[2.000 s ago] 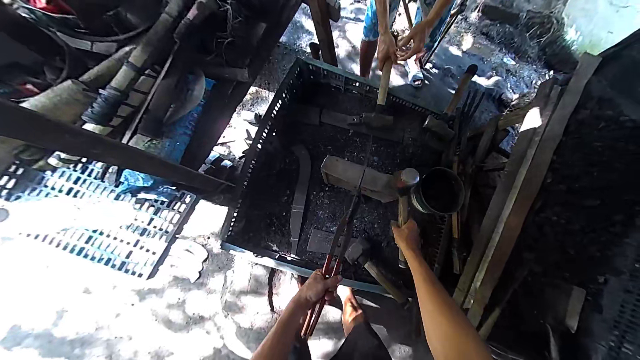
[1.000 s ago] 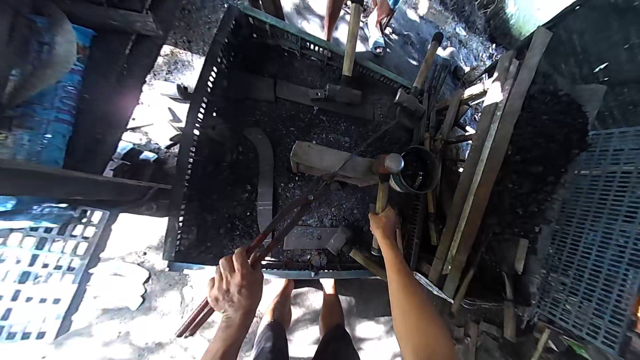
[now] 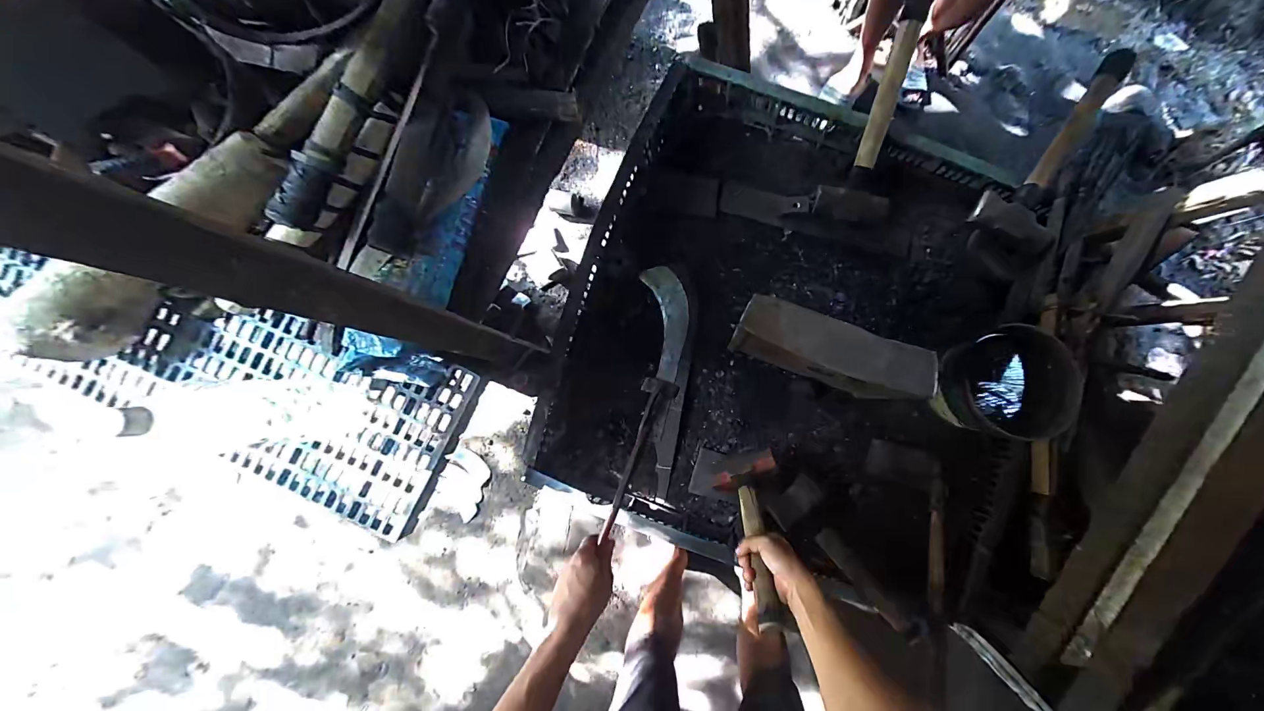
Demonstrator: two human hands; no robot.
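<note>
My left hand [image 3: 583, 588] is closed around the handles of long metal tongs [image 3: 635, 459], whose jaws are at a curved metal blade [image 3: 672, 316] in the left part of the black plastic crate [image 3: 604, 237]. Another dark blade lies partly beneath or beside it. My right hand [image 3: 775, 568] grips the wooden handle of a hammer [image 3: 746, 469]; its reddish head is over a flat metal piece near the crate's front edge. A heavy metal block [image 3: 834, 346] rises mid-crate, next to a round container of liquid [image 3: 1012, 380].
A co-worker's sledgehammer [image 3: 887, 99] reaches in from the far side, its head low in the crate. Another hammer [image 3: 1074, 133] leans at the back right. Wooden beams [image 3: 1165, 504] border the right; a dark beam [image 3: 247, 257] crosses the left above a perforated plastic crate [image 3: 326, 425].
The tongs have moved left from across the block to the curved blade. My right hand and hammer have come away from beside the round container toward the crate's near edge. The view has shifted.
</note>
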